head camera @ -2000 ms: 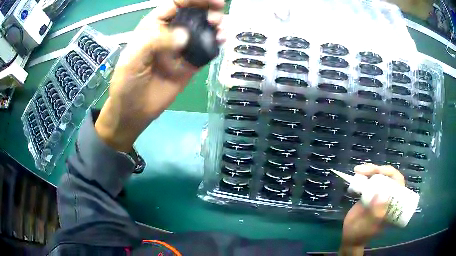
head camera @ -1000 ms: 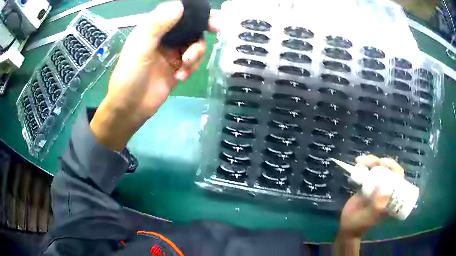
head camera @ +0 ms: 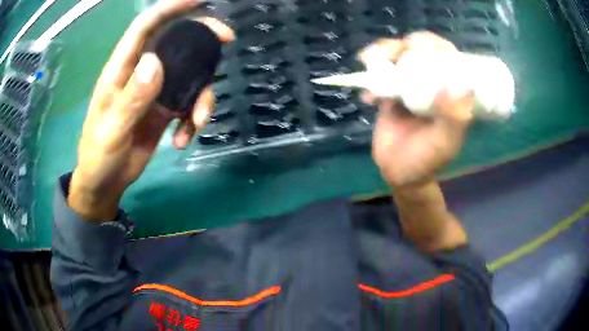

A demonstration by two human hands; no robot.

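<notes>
My left hand (head camera: 123, 116) is at the upper left and holds a dark black part (head camera: 188, 63) between thumb and fingers, raised near the camera. My right hand (head camera: 416, 129) is right of centre and holds a white bottle (head camera: 481, 81) lying sideways. Its thin pointed nozzle (head camera: 342, 80) points left, toward the black part, with a gap between them. Behind both hands is a clear tray (head camera: 252, 149) with rows of black curved parts (head camera: 269, 86). The image is blurred, and the tray's far side is cut off by the top edge.
A second clear tray with dark parts (head camera: 19, 129) lies at the far left, with a small blue spot (head camera: 39, 75). The green bench (head camera: 258, 187) curves in front of my dark jacket. White strips (head camera: 64, 22) cross the upper left. A grey floor with a yellow line (head camera: 542, 239) shows at right.
The view has shifted down, toward my jacket. My right hand has brought the bottle left and up, closer to the black part. My left hand still holds the part, now lower and turned.
</notes>
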